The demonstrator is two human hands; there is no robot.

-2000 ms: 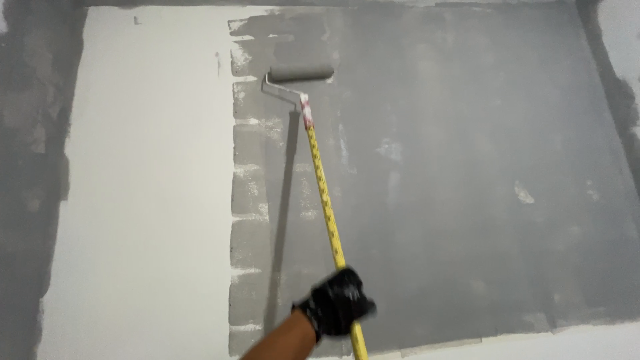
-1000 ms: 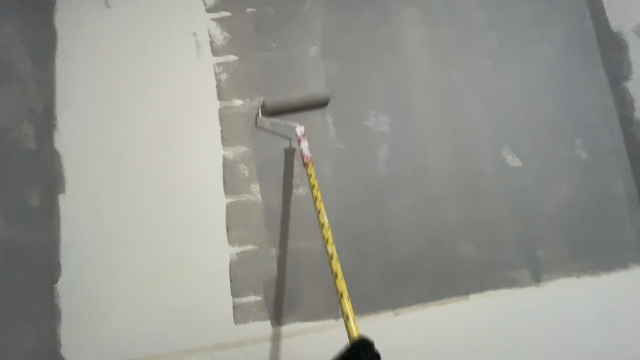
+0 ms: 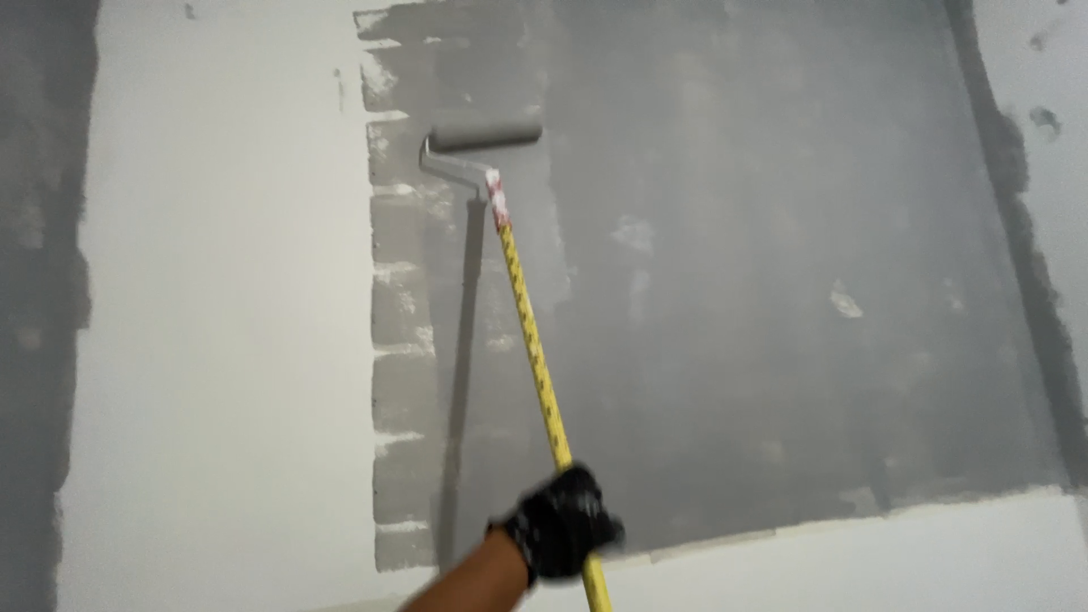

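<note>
My left hand [image 3: 561, 523], in a black glove with pale smears, is closed around a yellow extension pole [image 3: 535, 357] with dark markings. The pole leans up and slightly left from the bottom edge. At its top, a paint-stained handle [image 3: 498, 200] and a bent metal frame carry a grey paint roller [image 3: 486, 136]. The roller lies over the grey-painted part of the wall [image 3: 765, 255], close to its left edge, and looks slightly blurred. A dark shadow of the pole falls on the wall to its left. My right hand is out of view.
An unpainted white strip [image 3: 221, 297] runs down the left, with a darker grey area [image 3: 38, 255] beyond it. White wall [image 3: 850, 561] shows below the grey, along a slanting edge. A dark grey band [image 3: 1011, 204] borders the right side.
Since one second ago, the roller has moved up the wall, and my left hand has risen from the bottom edge into fuller view, still around the pole.
</note>
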